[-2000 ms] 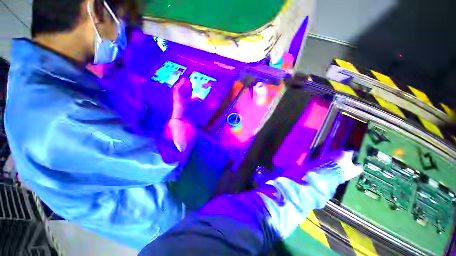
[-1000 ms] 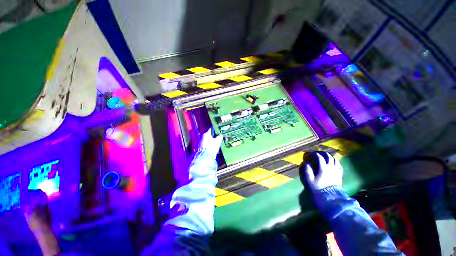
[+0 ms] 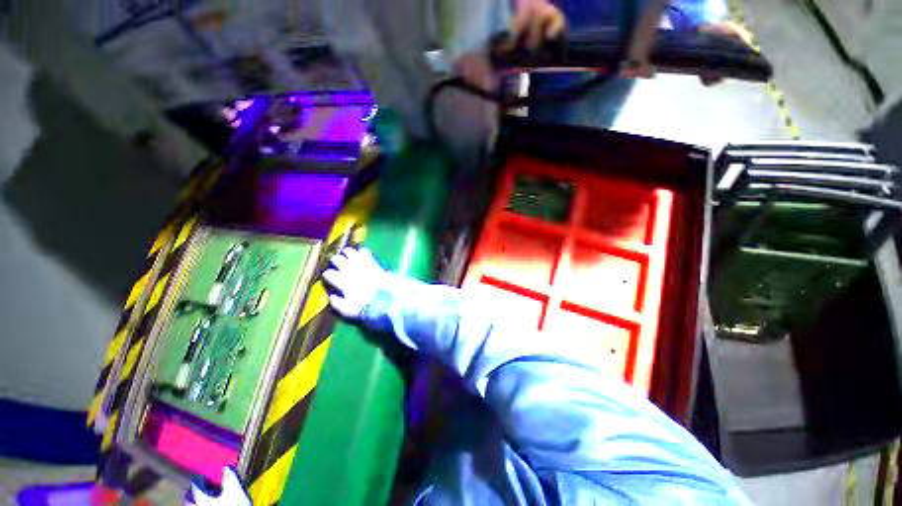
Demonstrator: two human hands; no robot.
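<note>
The green carrier frame (image 3: 259,346) lies between the striped conveyor rails at the left, with two green circuit boards (image 3: 229,306) side by side on it. My right hand (image 3: 354,283), in a white glove, is on the striped rail and green padded edge beside the carrier, fingers towards it. Whether it holds anything is hidden. My left hand (image 3: 225,490), gloved, is at the carrier's near end, cut off by the bottom edge of the picture.
A red-orange divided tray (image 3: 566,247) sits in a black bin, a green board (image 3: 542,198) in one pocket. Right of it, a black tote (image 3: 806,450) holds framed green plates. Another person's hand (image 3: 539,24) shows at the top. Purple-lit machinery stands beyond the carrier.
The view has swung right, bringing the red tray and tote into view and taking the masked person out. The dark object at my right hand a second ago is no longer distinguishable.
</note>
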